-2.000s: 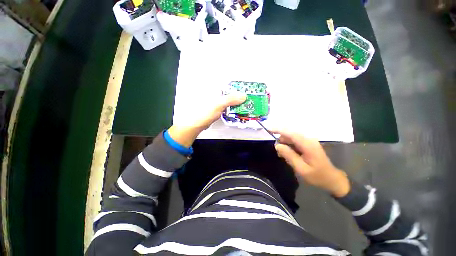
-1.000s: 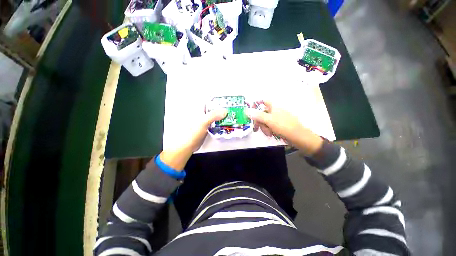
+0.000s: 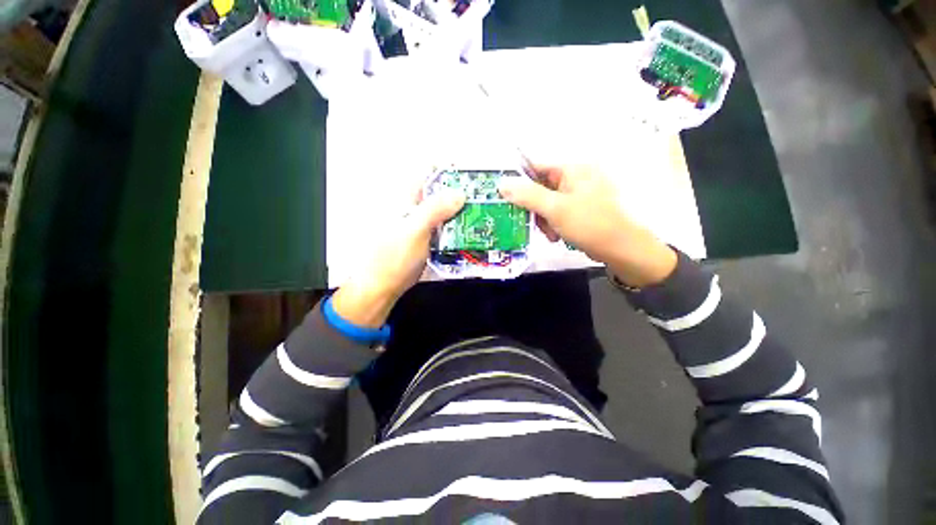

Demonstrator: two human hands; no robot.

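A white plastic housing lies near the front edge of the white sheet, held between both hands. A green main circuit board nearly fills it, and a narrow green board sits along its far edge. Red and dark wires show at its near edge. My left hand grips the left side, thumb on the boards. My right hand grips the right side, thumb on the far board's right end. A thin shaft-like tip shows beside the right fingers; the rest is hidden in the hand.
The white work sheet lies on the dark green bench. Several waiting white units stand at the far left. A set-aside unit with a green board lies at the far right. A conveyor belt with a pale rail runs along the left.
The right hand has left the housing's near edge, where it held a thin shaft, and moved to its right side. The thumbs have shifted farther up over the boards since one second ago.
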